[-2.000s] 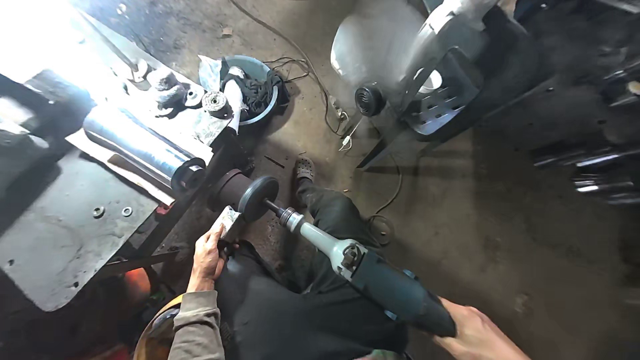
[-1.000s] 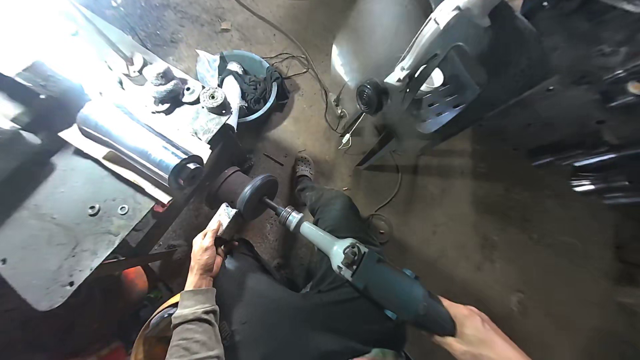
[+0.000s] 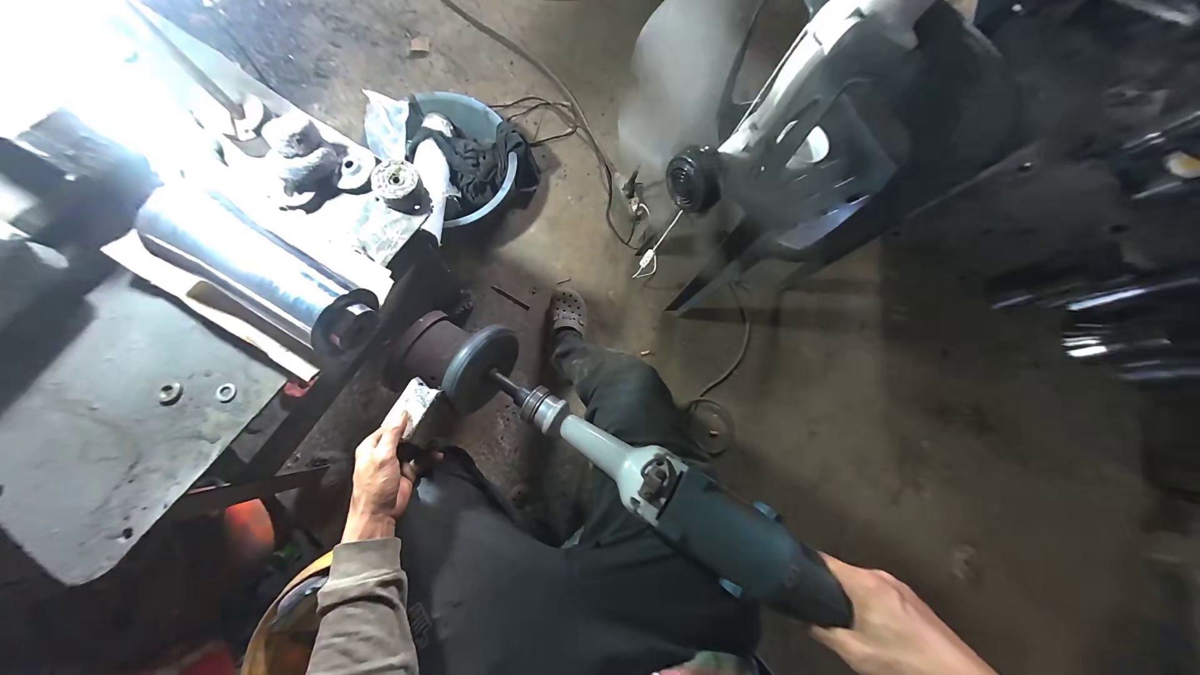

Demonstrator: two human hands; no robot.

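My right hand (image 3: pixel 886 605) grips the rear of a teal electric die grinder (image 3: pixel 731 534) at the lower right. From its long grey neck a shaft runs to a dark round polishing wheel (image 3: pixel 481 368), left of the middle. Whether the wheel spins, I cannot tell. My left hand (image 3: pixel 380 473) holds a pale block (image 3: pixel 415 410) beside the wheel's lower left edge; whether they touch is unclear. Behind the wheel is a brown, rusty metal cylinder (image 3: pixel 431 345).
A metal table (image 3: pixel 103 412) on the left bears two small rings and a shiny metal cylinder (image 3: pixel 244 262) on paper. Beyond it stands a blue basin (image 3: pixel 459 112) with dark cloth. A fan (image 3: pixel 694 178) stands at the upper right, and cables (image 3: pixel 562 89) cross the floor.
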